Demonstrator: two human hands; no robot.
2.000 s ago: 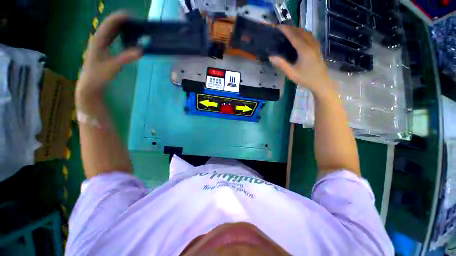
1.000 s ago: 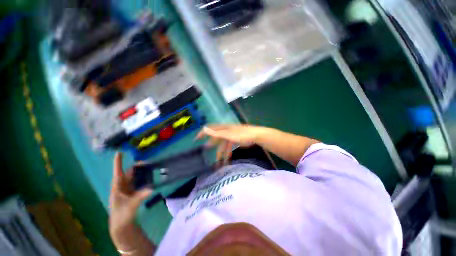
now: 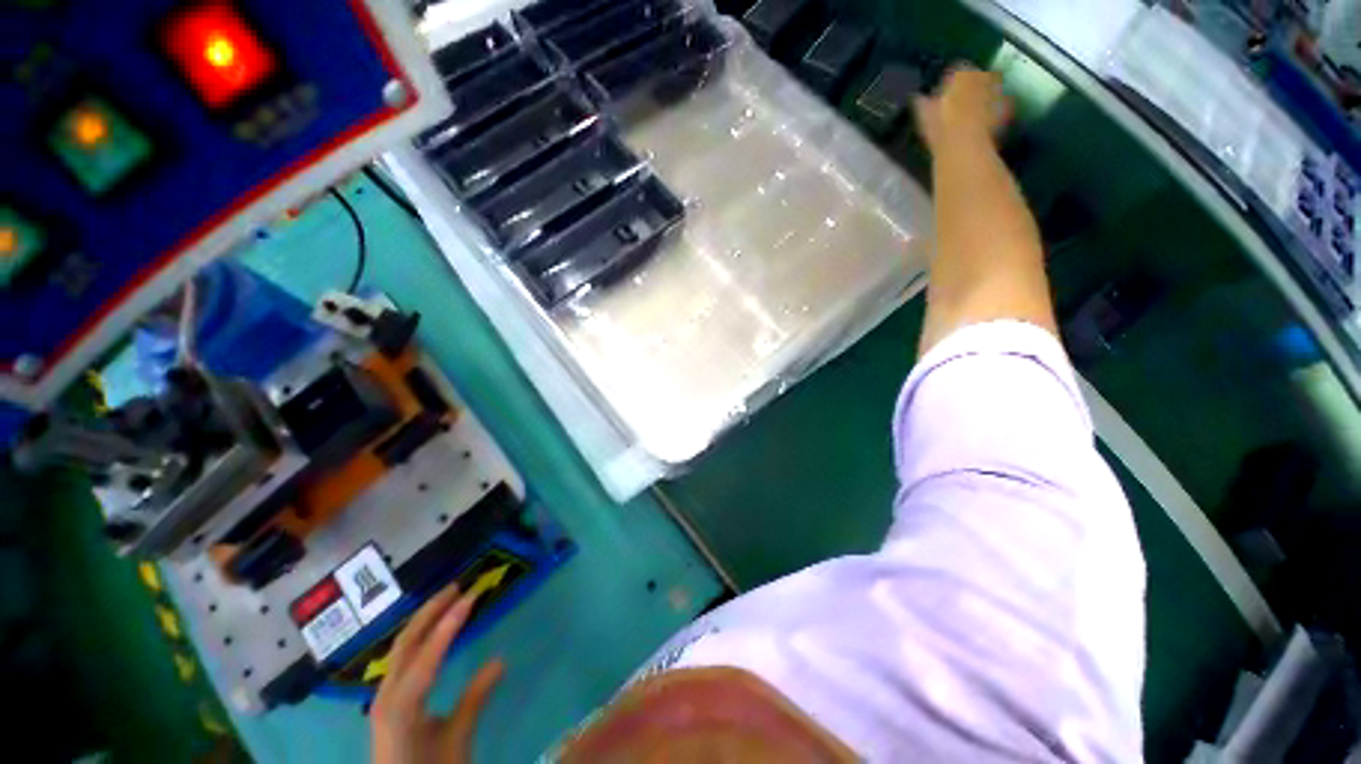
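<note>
A black housing [image 3: 338, 412] sits in the orange-brown fixture [image 3: 346, 481] on the grey base plate [image 3: 246, 620], partly hidden by the silver press head [image 3: 224, 448]. My left hand [image 3: 426, 690] is at the blue button box [image 3: 508, 579], fingers apart and empty, covering the middle of its black-yellow face. Whether it presses anything is unclear. My right hand [image 3: 967, 108] is stretched to the upper right, over the dark supply line with black housings [image 3: 888, 93]. It is small and blurred; I cannot tell whether it holds anything.
A clear blister tray [image 3: 746, 269] lies right of the machine, with several black housings [image 3: 597, 239] in its upper-left pockets. A blue control panel [image 3: 179, 164] with lit red and green buttons fills the upper left. A pale curved rail [image 3: 1179, 515] runs at the right.
The view has swung right. The housing held low between both hands is no longer seen there. My right arm has reached out to the upper right; my left hand is now at the button box.
</note>
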